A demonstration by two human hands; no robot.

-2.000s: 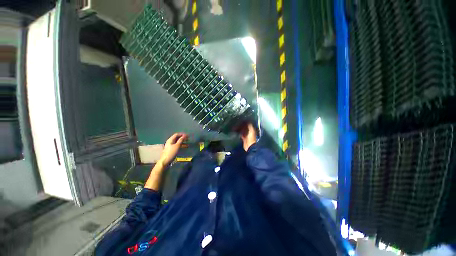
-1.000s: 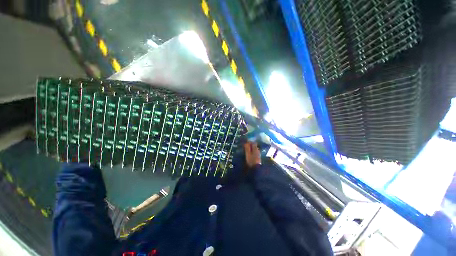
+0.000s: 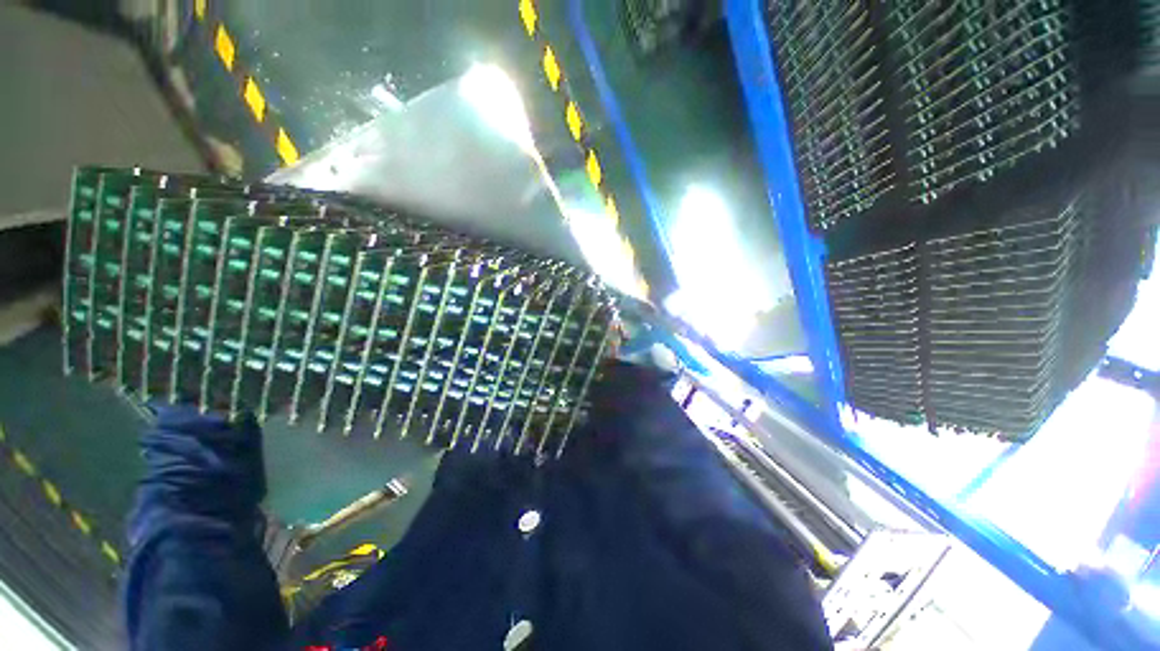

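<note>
A long row of green circuit boards on edge spans the left and middle of the view, in front of my body. The boards stand side by side with narrow gaps. My left sleeve ends under the row's left end; my left hand is hidden behind the boards. My right sleeve reaches to the row's right end; my right hand is hidden there too. Neither grip can be seen.
A blue-posted rack with packed rows of boards stands at the right. A pale shiny sheet or tabletop lies beyond the row. A silvery box-like part with cut-outs is at the lower right. Yellow-black tape marks the floor.
The row has swung from slanting to nearly level across my front and looks larger. My left arm has moved from clear of it to under its left end. My right hand has gone out of sight.
</note>
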